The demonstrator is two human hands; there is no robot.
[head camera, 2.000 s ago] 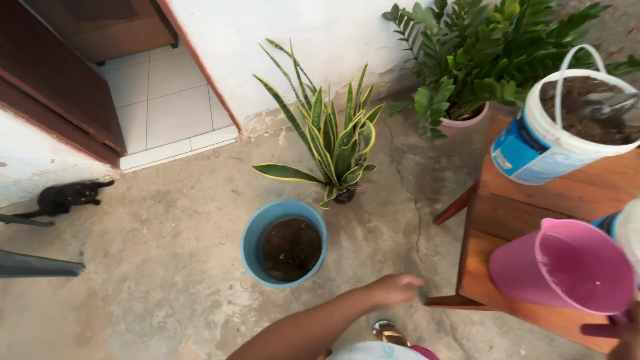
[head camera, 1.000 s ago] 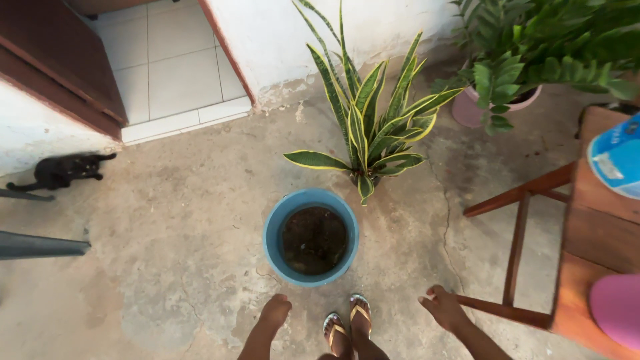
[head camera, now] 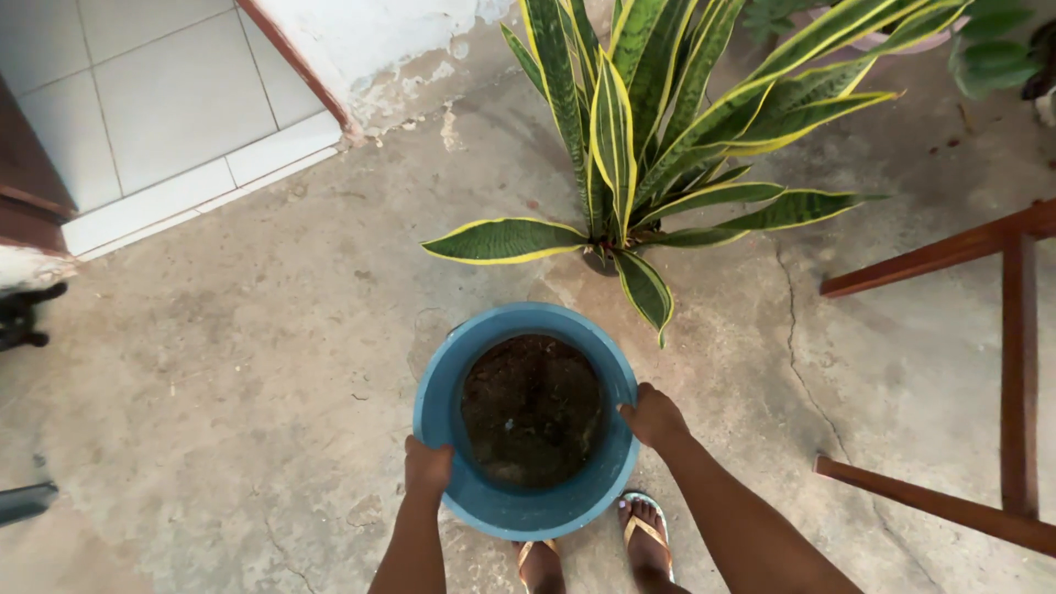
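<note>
A round blue plastic tub [head camera: 528, 528] has dark soil [head camera: 532, 412] in its bottom. My left hand [head camera: 427, 469] grips the tub's rim at the left, thumb over the inner side. On the right side my right hand [head camera: 653, 415] holds the rim in the same way; the fingers outside the wall are hidden on both sides. Just beyond the tub stands a snake plant [head camera: 615, 157] with yellow-edged green leaves, its small dark base mostly covered by leaves. One leaf tip hangs close to the tub's rim.
My feet in flip-flops [head camera: 645, 532] are right below the tub. Wooden table legs [head camera: 1019, 371] stand at the right. A tiled doorway step [head camera: 206, 186] is at the upper left, a black cat [head camera: 23, 318] at the left edge. Behind the plant is a pink pot [head camera: 907, 37].
Both hands have come to the blue tub and taken hold of its rim; one second ago they were apart from it. The view has moved closer to the tub and plant.
</note>
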